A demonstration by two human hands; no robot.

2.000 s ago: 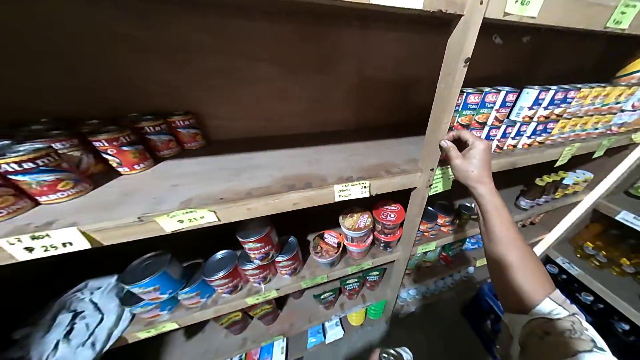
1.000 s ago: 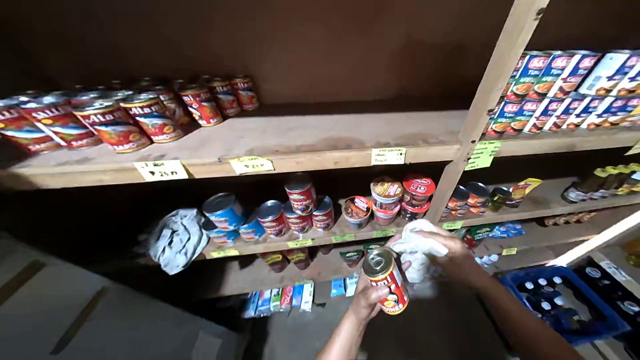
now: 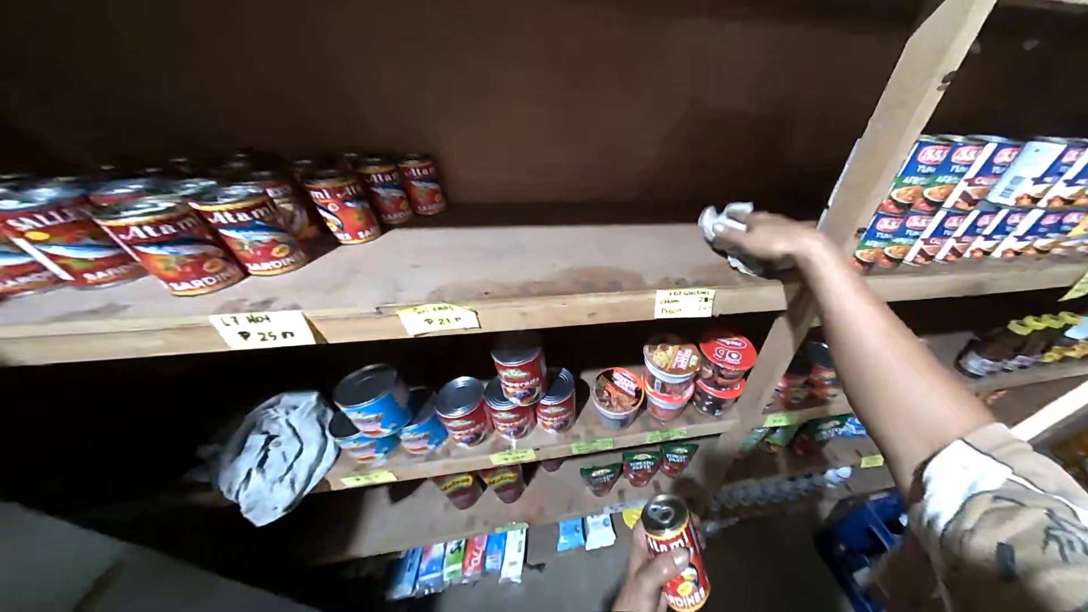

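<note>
My left hand (image 3: 650, 574) holds a red Atami sardine can (image 3: 677, 552) upright, low in front of the lower shelves. My right hand (image 3: 769, 238) presses a crumpled white cloth (image 3: 729, 236) on the upper wooden shelf (image 3: 544, 255), close to the upright post. At the left of that same shelf stand several red sardine cans (image 3: 174, 246), with a few smaller ones (image 3: 422, 184) toward the back.
A wooden post (image 3: 909, 110) divides the shelves; stacked tuna cans (image 3: 969, 174) stand beyond it. Below are blue-labelled cans (image 3: 371, 401), red cans (image 3: 463, 410), instant noodle cups (image 3: 618, 395) and a grey crumpled cloth (image 3: 285, 455). A blue crate (image 3: 858, 544) is at lower right.
A second ago my right hand and the cloth were beside the can in my left hand; now they are on the upper shelf. The can stays in my left hand, lower down.
</note>
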